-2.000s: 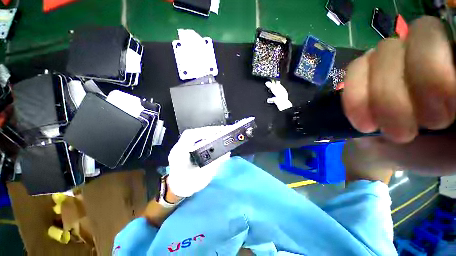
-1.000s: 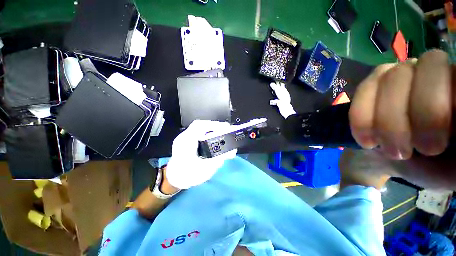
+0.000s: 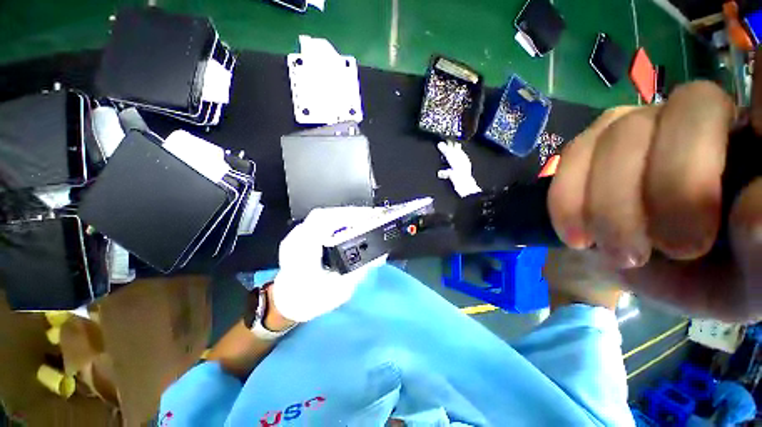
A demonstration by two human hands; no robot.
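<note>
My left hand, in a white glove, grips a flat black electronic unit edge-on, its port panel with an orange-red round jack facing up. My bare right hand is large and close to the camera, its fingers wrapped around a thick black power screwdriver. The tool points left at the right end of the port panel. Its tip is blurred and dark, so I cannot tell whether it touches the panel.
Stacked black units stand at left. A grey unit and a pale plate lie mid-bench. A black parts bin, a blue parts bin and a crumpled white glove lie at right. A cardboard box is below left.
The whole view has shifted slightly. The unit is tilted a little differently in my left hand. My right hand still holds the tool at the panel's right end.
</note>
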